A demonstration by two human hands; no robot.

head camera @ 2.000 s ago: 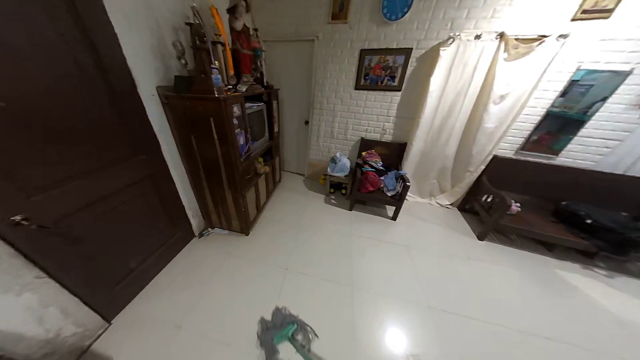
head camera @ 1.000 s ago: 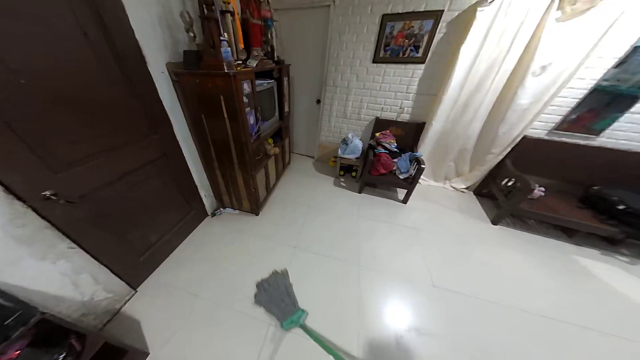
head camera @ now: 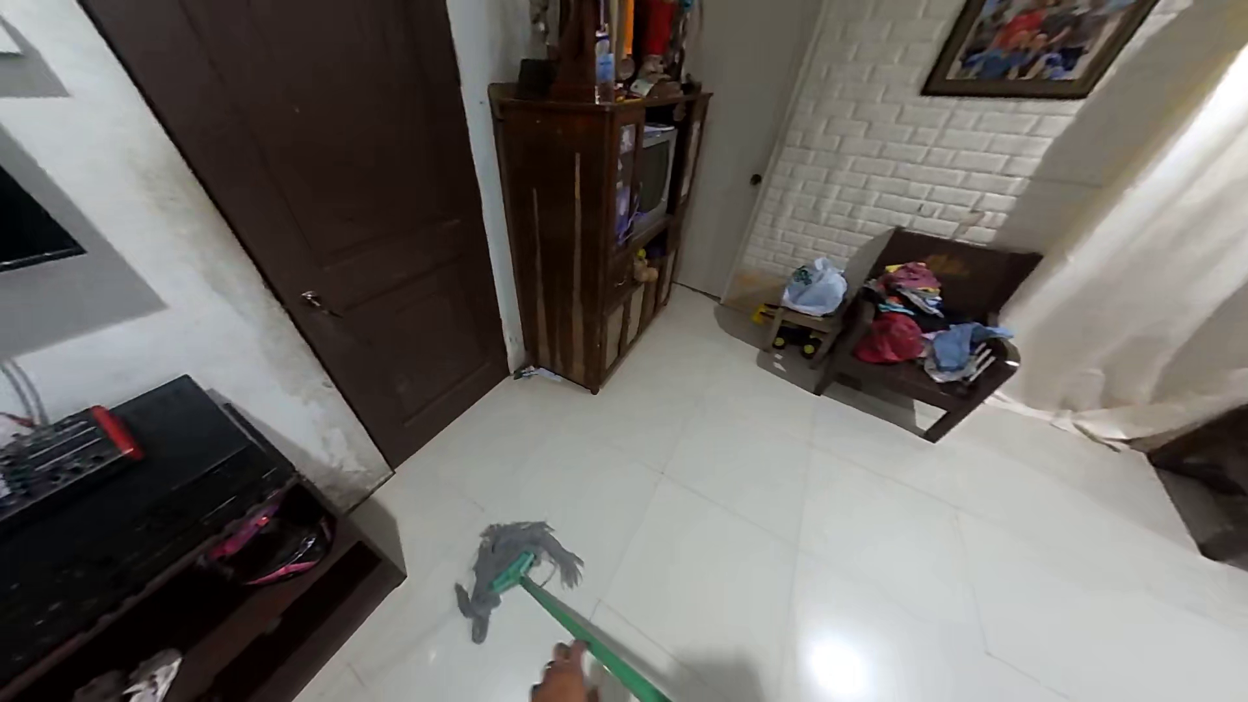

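Observation:
A string mop with grey strands (head camera: 517, 565) lies spread on the white tiled floor. From its green head, a green handle (head camera: 609, 658) slants to the bottom edge, where its upper end is out of frame. My left hand (head camera: 565, 675) shows only in part at the bottom edge, its curled fingers right beside the handle. Whether they close around it is not clear. My right hand is outside the view.
A dark low cabinet (head camera: 361, 575) with a black top stands at left, holding a pink-and-black item. Beyond are a brown door (head camera: 390, 322), a wooden TV cabinet (head camera: 556, 244), a small stool (head camera: 804, 320) bearing a plastic bag, and a wooden armchair (head camera: 1014, 263) piled with clothes.
The view has swung left and down. The mop head now lies left of where it was, near the low cabinet, its strands spread wider. A hand has come into view beside the handle.

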